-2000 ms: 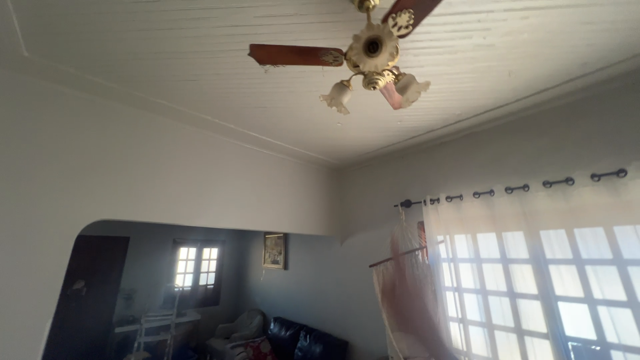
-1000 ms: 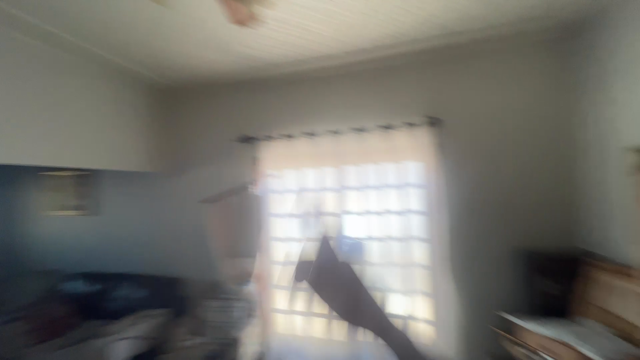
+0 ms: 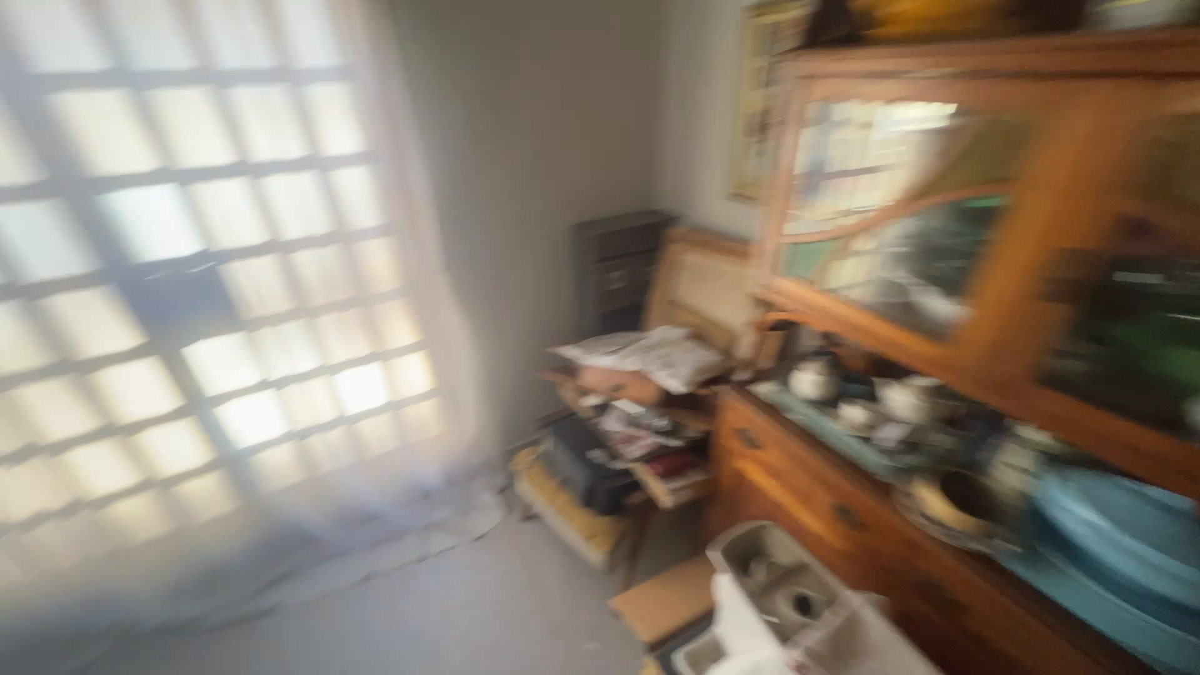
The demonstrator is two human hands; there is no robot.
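Observation:
Neither my left hand nor my right hand shows in the head view. At the right stands a wooden cabinet (image 3: pixel 1050 309) with glass doors. On its counter are a blue plastic basin (image 3: pixel 1125 534), a yellowish bowl (image 3: pixel 949 497) and several small pale pots (image 3: pixel 905 398). A beige molded plastic tray (image 3: pixel 834 609) with compartments lies low in front of the cabinet, near the bottom edge. The picture is blurred, so small details cannot be told.
A sheer curtain (image 3: pixel 412 281) hangs before a gridded window (image 3: pixel 262 225) at the left. Between window and cabinet, papers (image 3: pixel 647 354) and a black case (image 3: pixel 586 459) are piled on a small stand. A cardboard piece (image 3: pixel 661 600) lies beside the beige tray. Grey floor (image 3: pixel 450 600) runs along the bottom.
The view has swung right and down from the ceiling fan and curtained window to the cabinet. The dark blurred shape before the window one second ago is out of view.

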